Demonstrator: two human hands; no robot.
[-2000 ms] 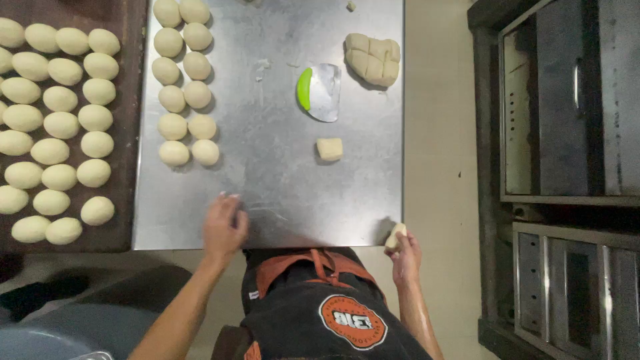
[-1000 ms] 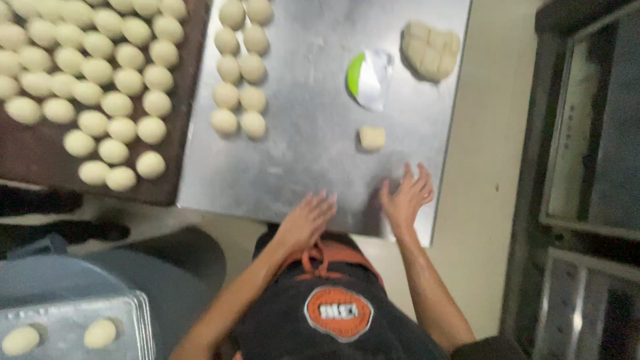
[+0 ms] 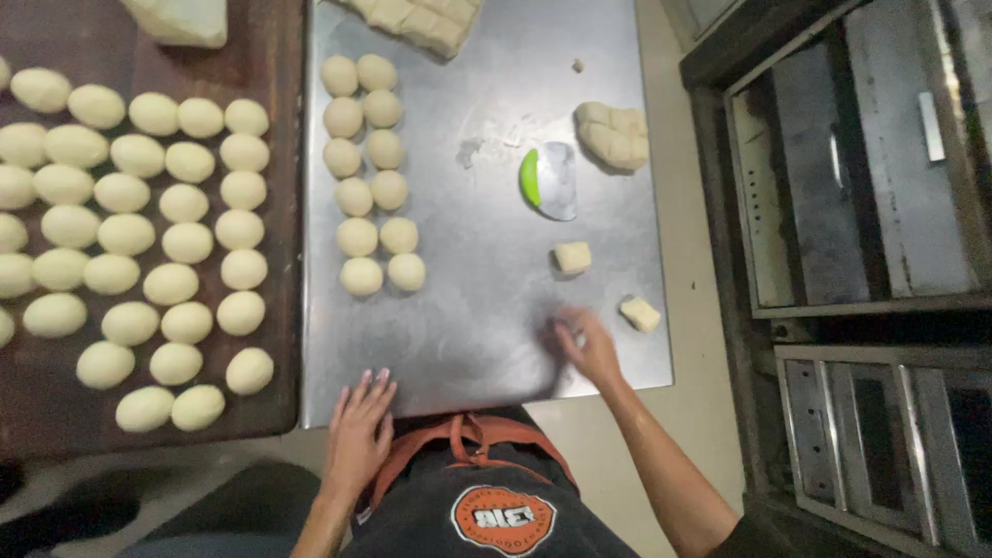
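Note:
My left hand lies palm down at the near left edge of the steel table, fingers spread and holding nothing. My right hand, a little blurred, hovers over the table with its fingers bent; whether anything is under them I cannot tell. Just beyond it sits one cut dough piece, and another dough piece lies to its right. A dough scraper with a green handle rests farther back. Right of the scraper is a scored dough slab. Two columns of dough balls stand along the table's left side.
Many dough balls cover a dark wooden surface on the left. A larger scored dough sheet lies at the table's far edge, with a pale dough mass beyond the balls. Metal oven-like units stand at right.
A second dough piece now lies on the table's right side; two seconds ago my right hand held a piece off the near right corner. The view has shifted.

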